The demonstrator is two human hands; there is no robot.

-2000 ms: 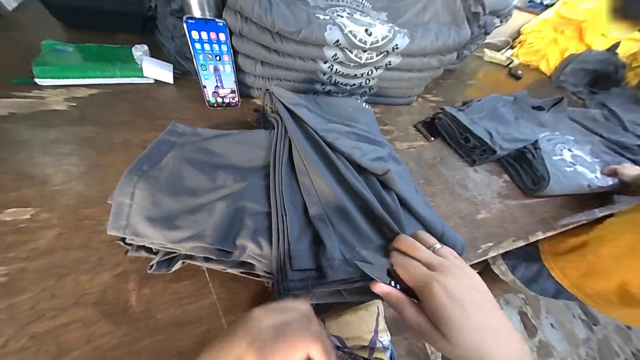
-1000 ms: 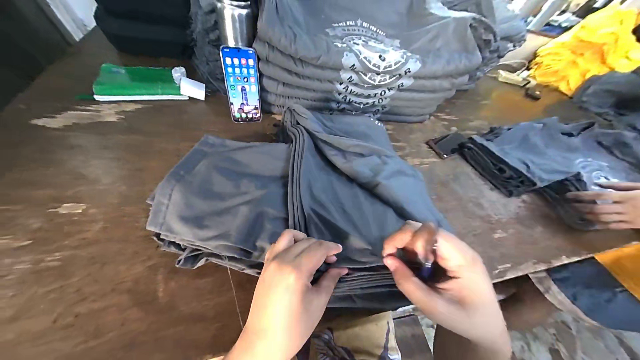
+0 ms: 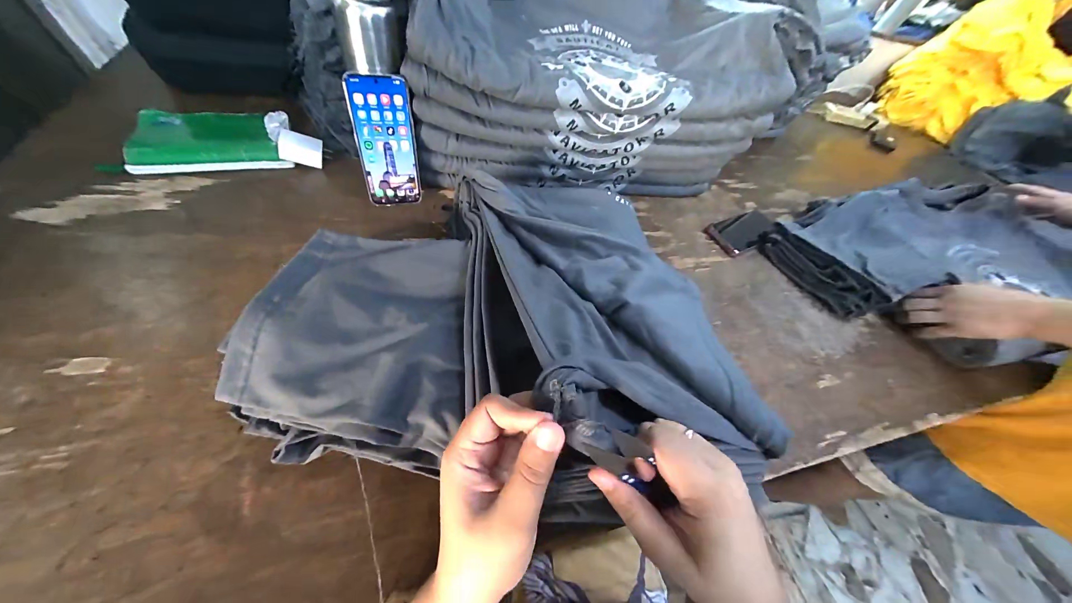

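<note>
A stack of folded dark grey garments (image 3: 360, 318) lies on the wooden table in front of me. At its near edge my left hand (image 3: 498, 486) pinches something small, perhaps a thread or a bit of cloth, between thumb and index finger. Just right of it, my right hand (image 3: 687, 502) holds thread snips (image 3: 615, 456), blades pointing left toward the turned-up seam of the top garment (image 3: 578, 402). The snips' handle is mostly hidden in the palm. A loose thread (image 3: 367, 528) hangs over the wood left of my left hand.
Behind stand a pile of printed grey shirts (image 3: 586, 109), a propped smartphone (image 3: 383, 142), a steel bottle (image 3: 368, 38) and a green book (image 3: 205, 138). At right, another person's hands (image 3: 980, 311) rest on grey garments (image 3: 921, 234), beside a dark phone (image 3: 739, 232). Yellow cloth (image 3: 971, 67) lies farther back.
My left hand has risen from the stack's edge, and the top garment's near edge is now turned up. The snips' blades now show in my right hand. The view has shifted.
</note>
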